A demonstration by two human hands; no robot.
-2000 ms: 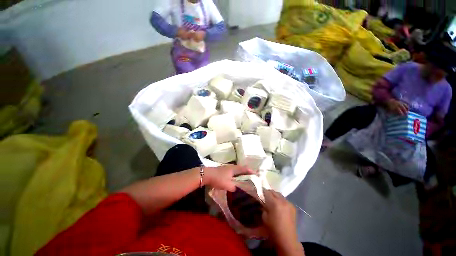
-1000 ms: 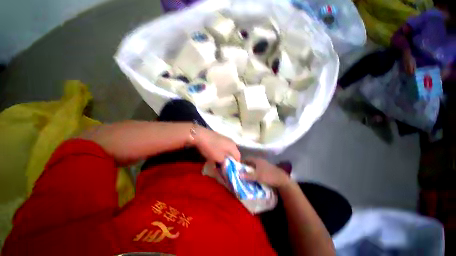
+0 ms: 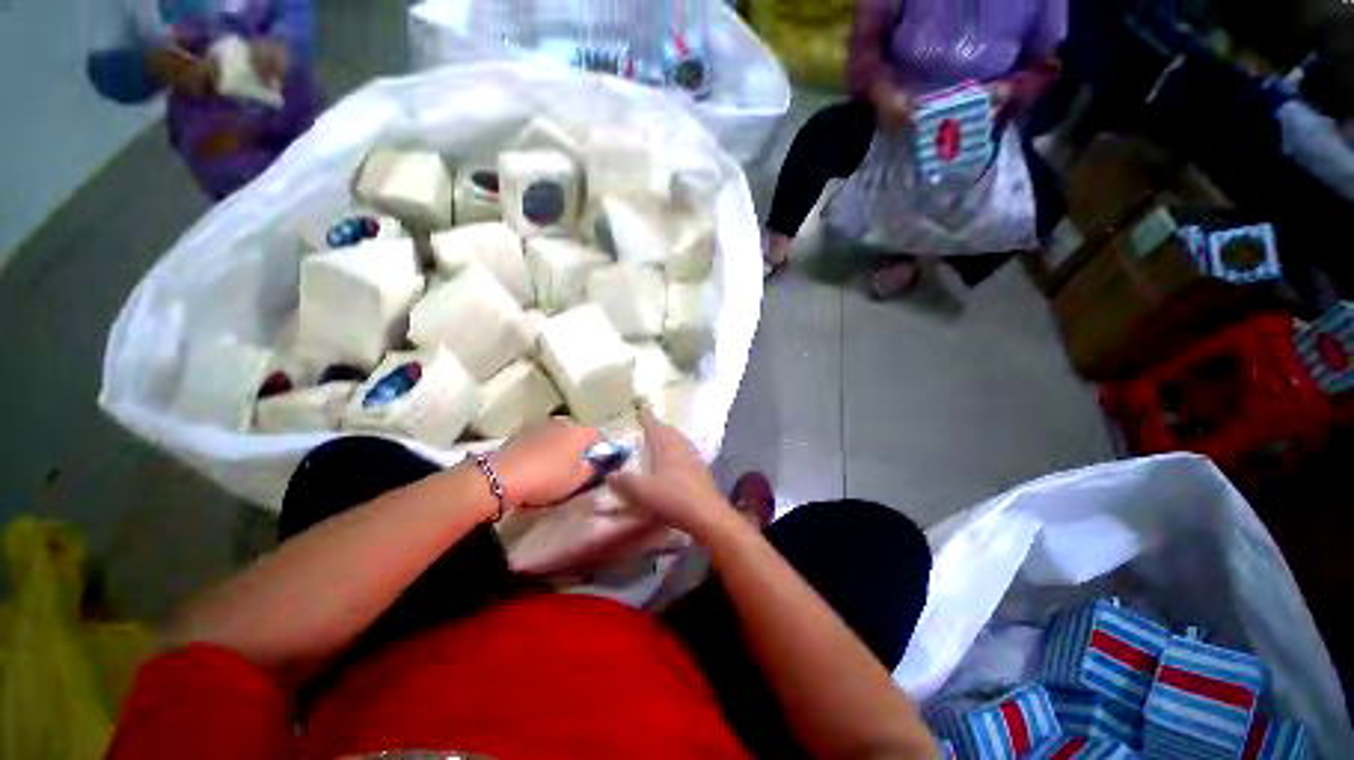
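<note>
A cream fabric cover (image 3: 582, 530) lies over my lap at the near rim of the central white sack (image 3: 164, 334). A small blue and white patch shows between my hands. My left hand (image 3: 547, 463), with a bracelet on the wrist, grips the cover from the left. My right hand (image 3: 671, 478) grips it from the right, fingers at its upper edge. The fingertips are partly hidden and blurred. Cream unturned covers (image 3: 472, 319) fill the central sack; some show dark or blue round openings.
An open white sack (image 3: 1025, 542) at lower right holds striped covers (image 3: 1166, 680). A neighbour's sack (image 3: 750, 74) stands beyond. Two people in purple hold covers. A red plastic stool (image 3: 1218, 389) and cartons (image 3: 1106, 245) are at right, yellow sacks (image 3: 52, 624) at lower left.
The view has swung right, bringing the lower-right sack of striped covers into sight. The blue and white striped area between my hands is now a small patch, with mostly cream fabric showing.
</note>
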